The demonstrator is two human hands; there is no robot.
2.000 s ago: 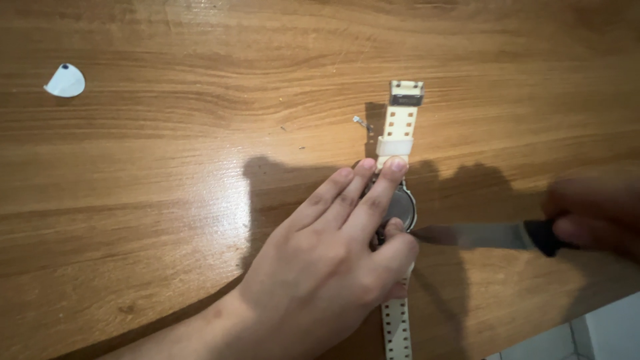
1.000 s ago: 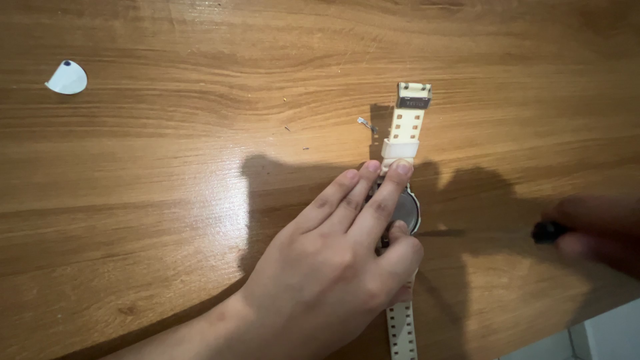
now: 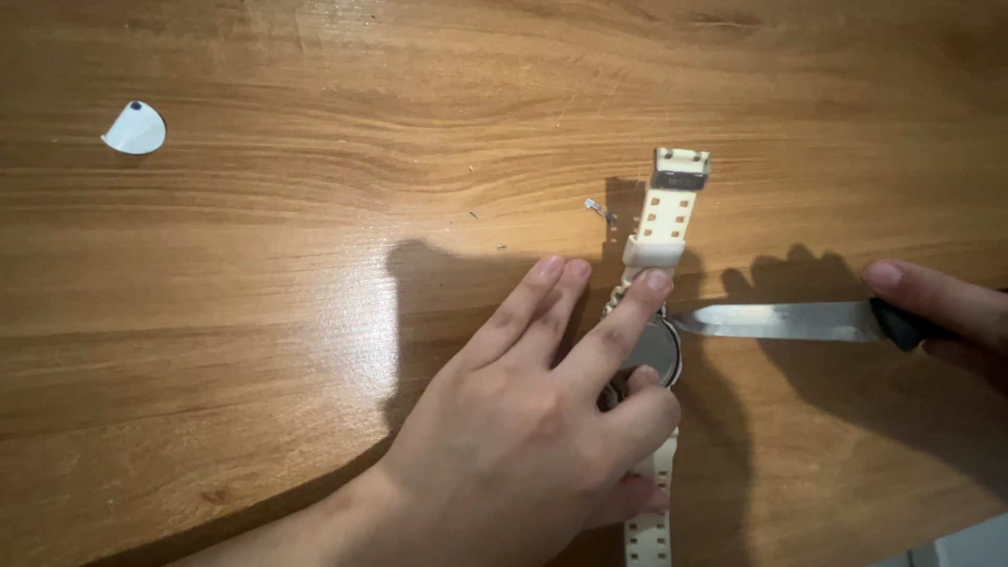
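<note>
A wristwatch point(image 3: 660, 356) with a cream perforated strap point(image 3: 668, 216) lies face down on the wooden table, its round metal back partly showing. Over it rests my left hand point(image 3: 528, 409), index finger on the strap end by the case and thumb at the case's lower part, holding the watch. From the right edge comes my right hand point(image 3: 945, 307), partly out of view, gripping the black handle of a knife point(image 3: 787, 321). The blade points left, its tip at the upper right rim of the watch case; whether it touches cannot be told.
A small metal piece point(image 3: 600, 211) lies left of the strap's buckle end. Tiny bits point(image 3: 473, 213) are scattered farther left. A white cut piece with a dark dot point(image 3: 135, 128) lies at the upper left. The wooden table's point(image 3: 276, 197) edge crosses the bottom left.
The knife's tip has moved up along the case's right side, and its flat now shows, where one second ago it looked thin. My left index finger has spread away from the other fingers.
</note>
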